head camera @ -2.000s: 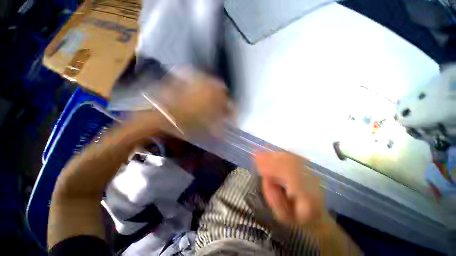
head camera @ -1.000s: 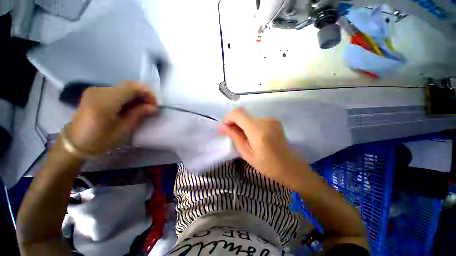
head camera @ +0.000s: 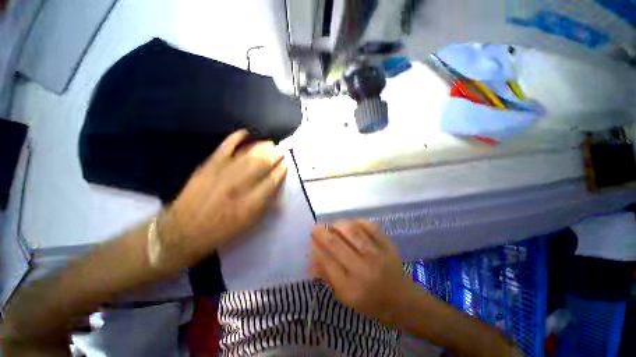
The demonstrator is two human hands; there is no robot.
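A black panel (head camera: 160, 115) lies flat on the table left of the needle area, its narrow end near the presser foot (head camera: 315, 89). A light panel (head camera: 261, 244) lies partly over it and hangs past the table's front edge, a thin dark strip along its right side. My left hand (head camera: 226, 188) presses on both panels where they meet, fingertips near the light panel's top. My right hand (head camera: 356, 265) holds the light panel's right edge lower down, with fingers together. The sewing machine head (head camera: 446, 24) is above, slightly blurred.
A white holder (head camera: 481, 115) with red and yellow handled tools stands on the machine bed. A knurled knob (head camera: 371, 115) is right of the needle. Light panels (head camera: 63, 42) lie at the far left. A blue crate (head camera: 512, 286) is below right; light cloth (head camera: 132, 335) is below left.
The light panel has moved from above my lap towards the needle area. A black panel now lies spread under my left hand. My left hand has moved right; my right hand has moved lower.
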